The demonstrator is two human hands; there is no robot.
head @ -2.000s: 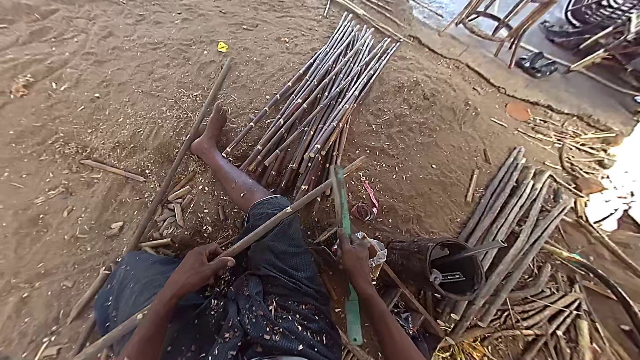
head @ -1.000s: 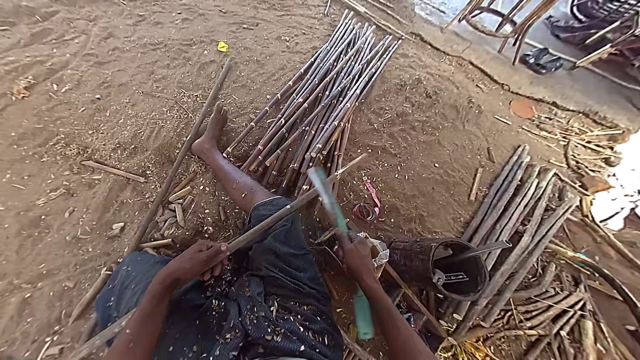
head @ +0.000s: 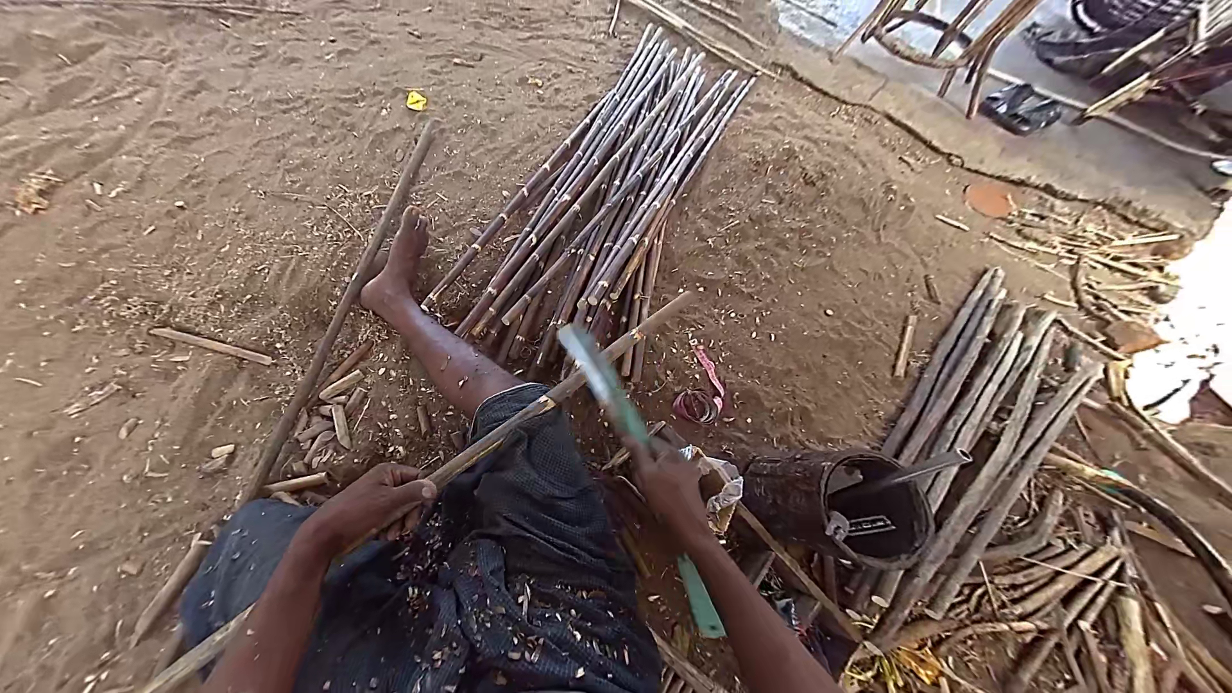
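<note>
My left hand (head: 380, 502) grips a long wooden pole (head: 510, 423), which runs from the bottom left across my lap and over my thigh to a bare end near the cane bundle. My right hand (head: 667, 476) is closed around a long green tool (head: 616, 399), perhaps a blade; its far part is blurred and lies at or just over the pole, and its rear end sticks out below my wrist. Whether it touches the pole I cannot tell. Pale wood chips are scattered over my dark cloth (head: 539, 597).
Dark jointed canes (head: 597, 183) lie bundled beyond my foot. A thick stick (head: 346, 298) rests along my foot's left side. At right are a dark bucket (head: 876, 510) lying tilted with a metal tube in it, stacked grey sticks (head: 991, 404), a pink strap (head: 707, 385) and sandals (head: 1022, 108).
The green tool in my right hand has changed its slant, from nearly upright to leaning left. My left hand still holds the pole, whose far end has shifted only slightly.
</note>
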